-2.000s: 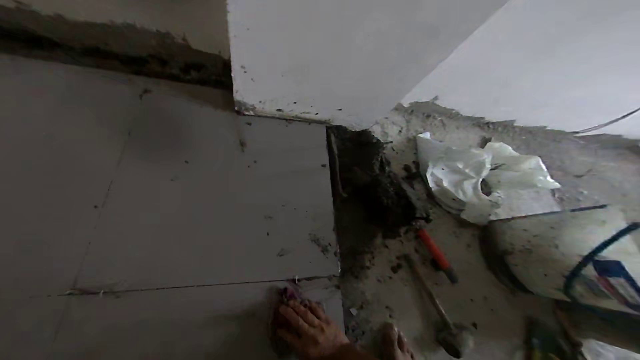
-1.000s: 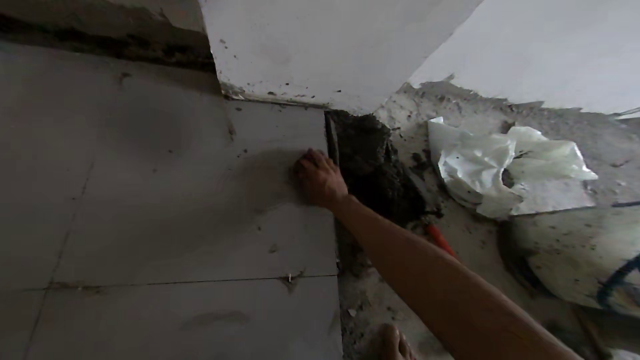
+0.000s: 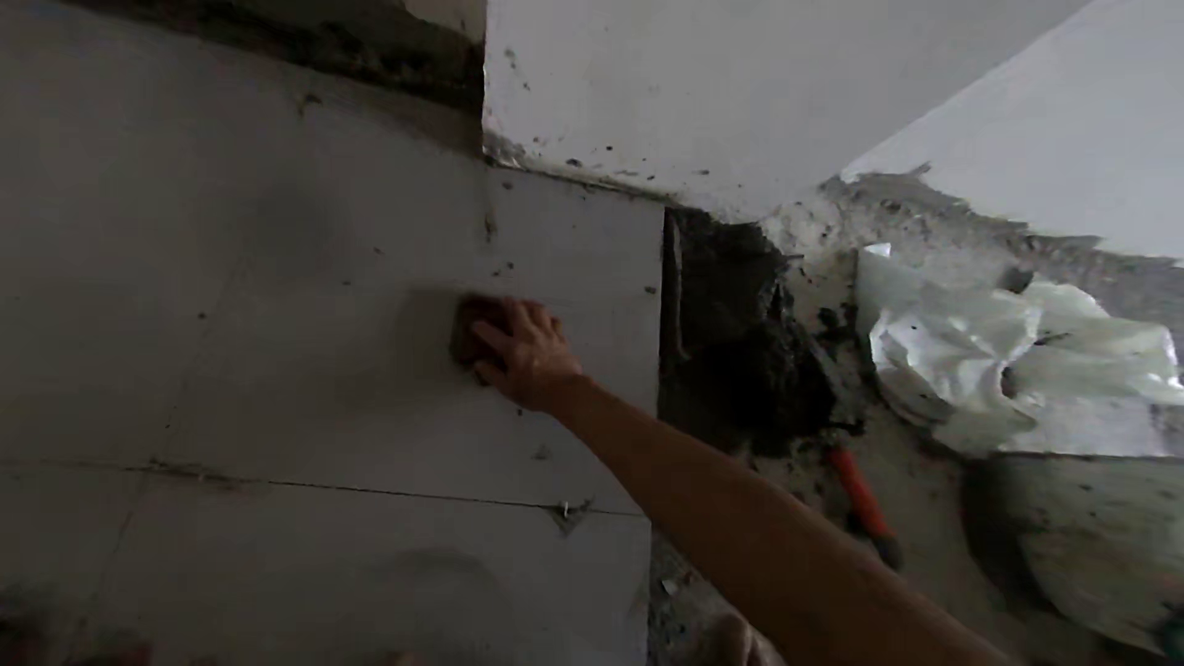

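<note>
My right hand (image 3: 532,356) reaches in from the lower right and presses a dark reddish cloth or sponge (image 3: 476,333) on a large grey floor tile (image 3: 573,425). Its fingers are curled over the cloth or sponge, partly blurred. Below the hand, a thin joint runs between the tiles, with a small light tile spacer (image 3: 565,509) standing in it. Bits of dirt dot the tile surface. Blurred dark reddish shapes touch the bottom left edge; I cannot tell whether they are my left hand.
A white wall corner (image 3: 647,92) borders the tiles. Right of the tile edge lie dark wet mortar (image 3: 758,351), a red-handled tool (image 3: 860,490), a crumpled white plastic sack (image 3: 980,342) and a pale bucket (image 3: 1091,546). Part of a bare foot (image 3: 731,638) shows at the bottom.
My right hand went from the lower tile joint up onto the tile near the wall corner, then left across the tile, away from the mortar edge.
</note>
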